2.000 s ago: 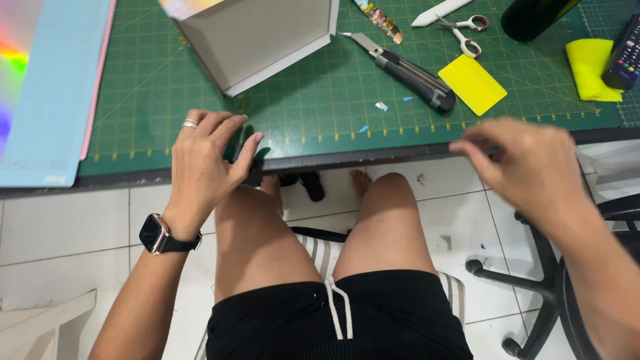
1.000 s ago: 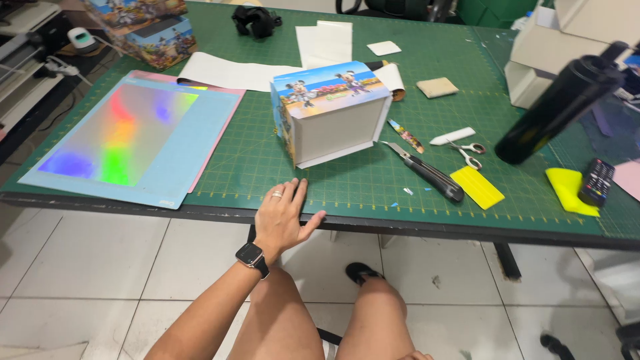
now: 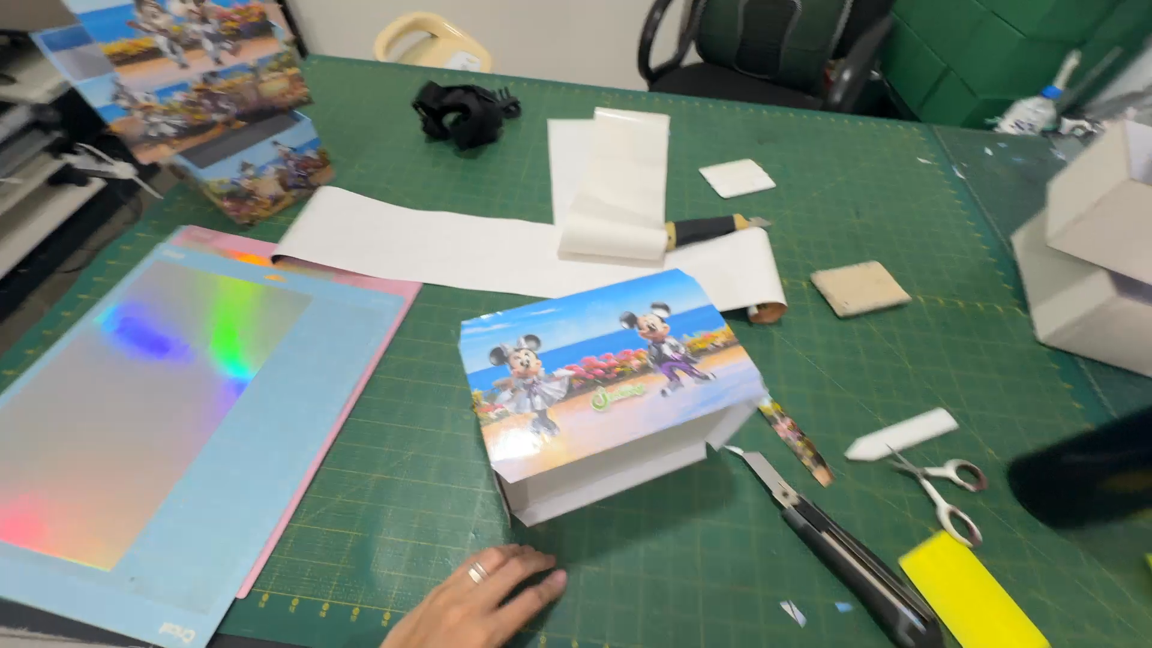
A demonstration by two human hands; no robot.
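Observation:
My left hand (image 3: 486, 598), with a ring on one finger, rests on the green cutting mat (image 3: 378, 504) near the front edge, holding nothing. Just beyond it stands a printed cardboard box (image 3: 612, 369) with cartoon mouse figures on its top panel and an open side facing me. To the box's right lie a utility knife (image 3: 850, 558) with its blade out, a narrow printed strip (image 3: 796, 441), a white pointed tool (image 3: 903, 434), small scissors (image 3: 945, 495) and a yellow squeegee card (image 3: 972, 594). My right hand is out of the frame.
Blue and pink cutting mats (image 3: 360, 360) with a holographic sheet (image 3: 171, 405) lie left. Behind the box are a white paper strip (image 3: 432, 243), a second knife (image 3: 706, 231) and a black cloth item (image 3: 463, 112). Printed boxes (image 3: 261, 171) stand back left, plain boxes (image 3: 1093, 270) right.
The view has swung up and forward across the table. My right hand, over the front edge two seconds ago, has left the view. My left hand stays flat near the box.

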